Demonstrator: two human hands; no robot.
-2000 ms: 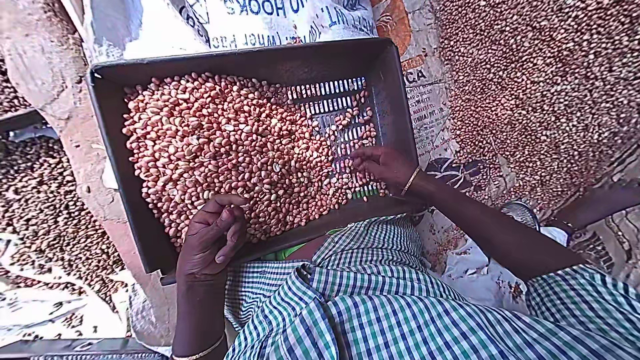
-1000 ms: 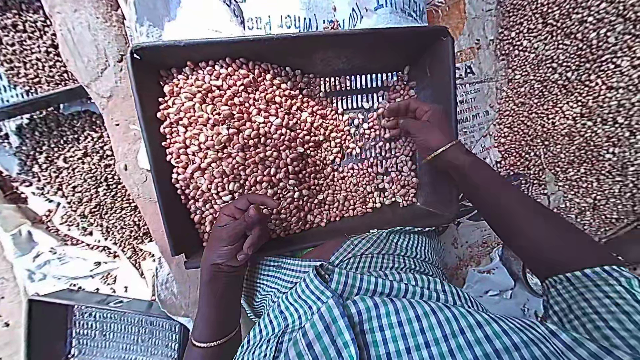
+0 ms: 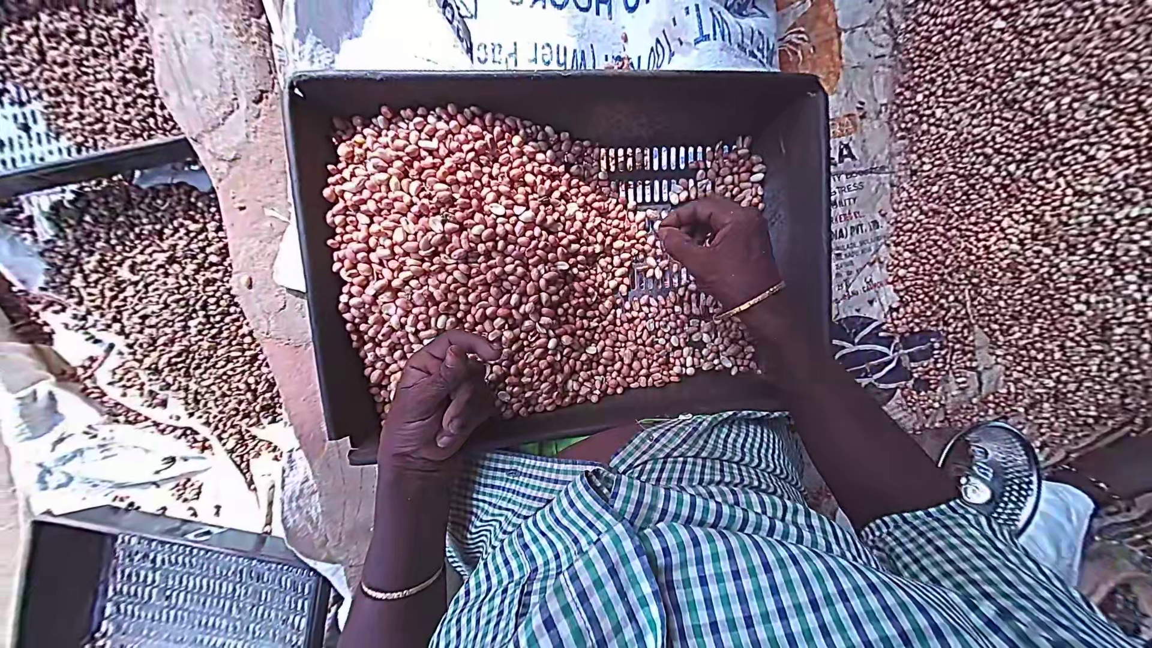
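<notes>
A dark rectangular tray (image 3: 558, 85) with a slotted base lies across my lap, holding a wide heap of shelled peanuts (image 3: 486, 243) on its left and middle. Over the tray's near left edge rests my left hand (image 3: 441, 400), fingers curled above the heap; whether it holds a nut is hidden. My right hand (image 3: 724, 247) is over the right part, thumb and forefinger close together at the heap's edge beside the bare slots (image 3: 655, 159). Whether a nut is between them cannot be told. Smaller peanuts lie loose around and below that hand.
Peanuts are spread widely on the ground at right (image 3: 1026, 207). Darker nuts (image 3: 171, 297) lie on sheeting at left. A second slotted tray (image 3: 207, 594) stands at lower left, part of another at upper left. A printed white sack (image 3: 540, 36) lies beyond my tray. A foot shows at right.
My right hand has moved from the tray's lower right, over its upper right, to the edge of the heap. My left hand stays at the near left edge. The view has shifted.
</notes>
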